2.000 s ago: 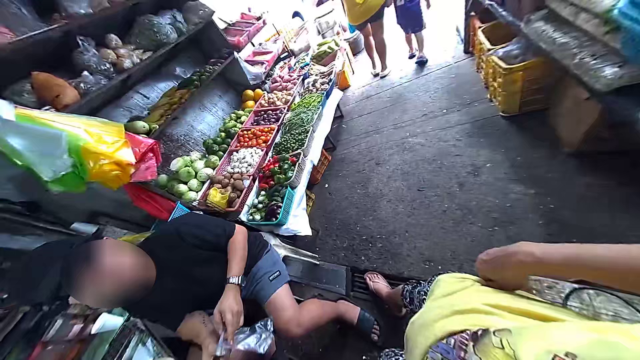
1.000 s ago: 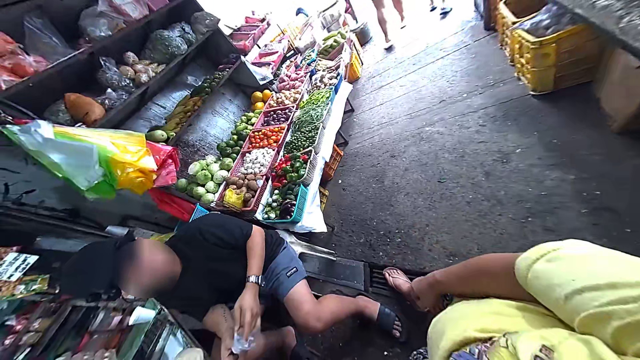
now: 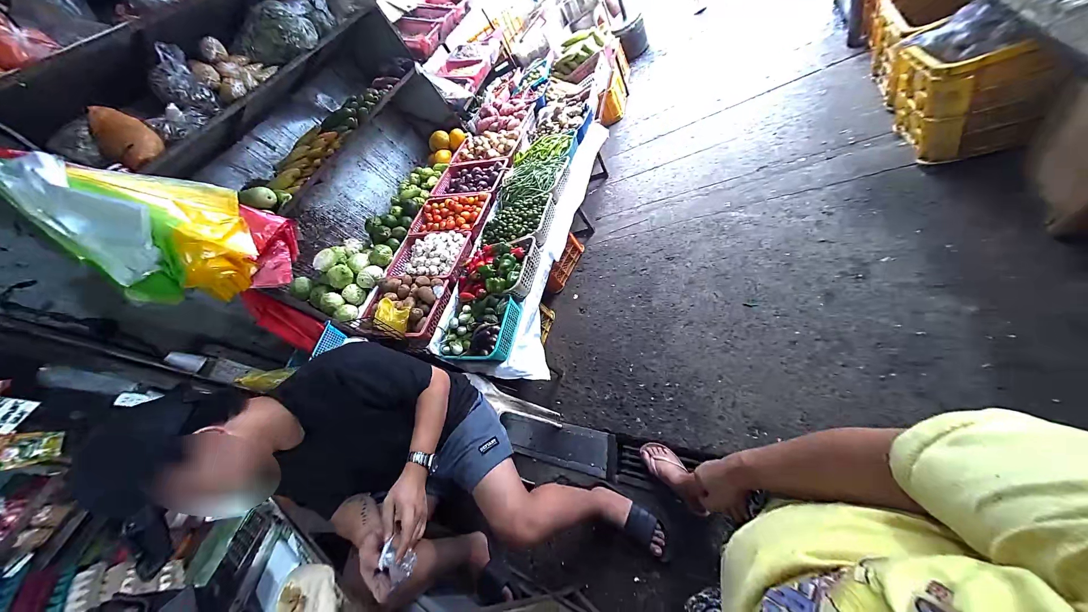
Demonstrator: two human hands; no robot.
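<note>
From the lower right, my arm in a yellow sleeve reaches left to my foot. My right hand (image 3: 718, 486) touches the heel or ankle of the foot in a pink flip-flop (image 3: 665, 463); its fingers are partly hidden and no object shows in it. Yellow cloth (image 3: 858, 535) covers my torso and lap. My left hand is not in view. At lower left a seated person (image 3: 365, 416) in a black shirt, grey shorts and black slides handles a crumpled clear plastic bag (image 3: 395, 563) with both hands.
Vegetable baskets, one with tomatoes (image 3: 452, 213) and one with garlic (image 3: 433, 253), line the stall beside cabbages (image 3: 344, 276). Plastic bags (image 3: 204, 234) hang at left. A floor grating (image 3: 633, 466) lies near my foot. Yellow crates (image 3: 969, 102) stand upper right.
Two seconds ago my right hand was higher, beside the yellow cloth; it has moved down to my foot. The seated person still handles the plastic bag.
</note>
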